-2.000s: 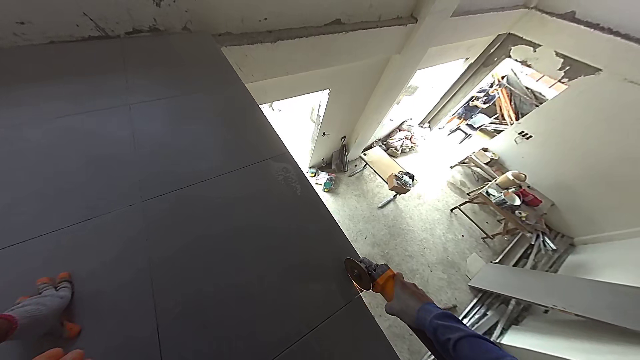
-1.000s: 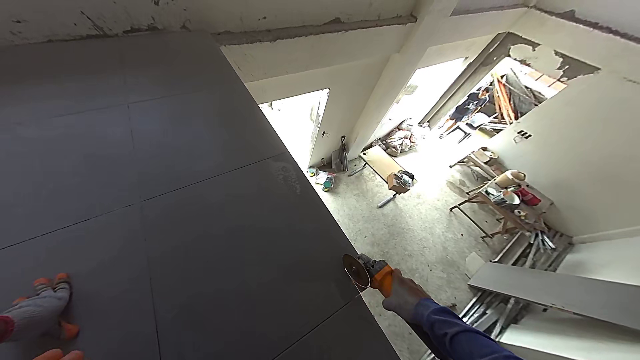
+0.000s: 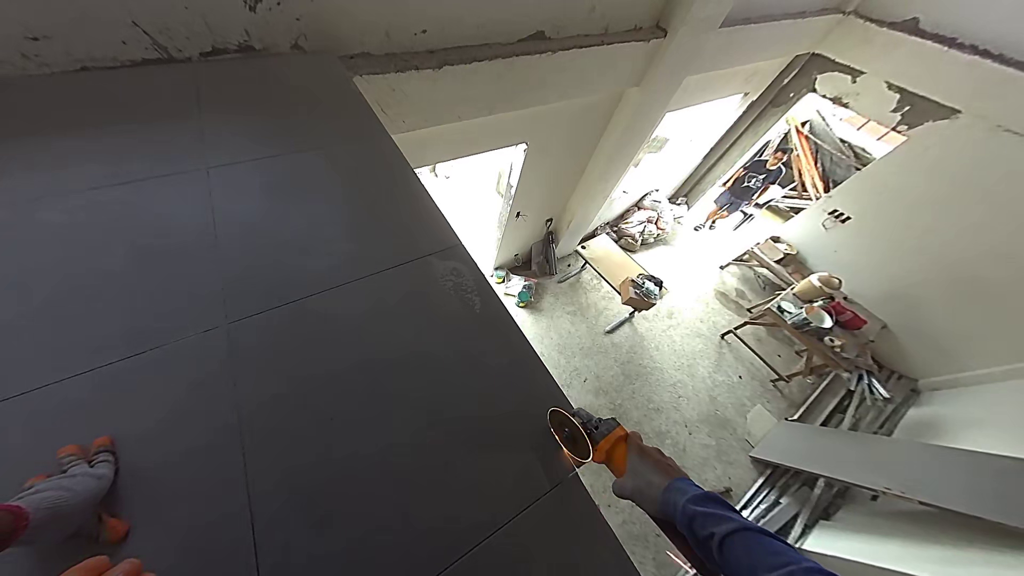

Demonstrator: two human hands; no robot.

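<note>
My left hand [image 3: 70, 490], in a whitish knit glove with orange fingertips, rests on the dark grey tile surface [image 3: 384, 376] at lower left, fingers apart. My right hand [image 3: 646, 470], below a blue sleeve, grips the orange body of an angle grinder [image 3: 612, 448] at the tile edge. Its thin round disc [image 3: 570, 436] stands upright over the edge near a tile joint, with an orange glow and sparks at its lower rim. Whether the disc touches the tile cannot be told. Orange finger-like tips [image 3: 104, 566] show at the bottom edge; whose they are is unclear.
Past the tile edge there is a drop to a concrete floor [image 3: 640, 368]. Below stand a wooden trestle [image 3: 768, 320] with buckets, a cardboard box [image 3: 640, 292], stacked metal lengths [image 3: 792, 504] and a grey board [image 3: 888, 472]. A person [image 3: 752, 186] is by the far doorway.
The person by the far doorway has come further into view, down and to the left. My two hands and the grinder have hardly moved.
</note>
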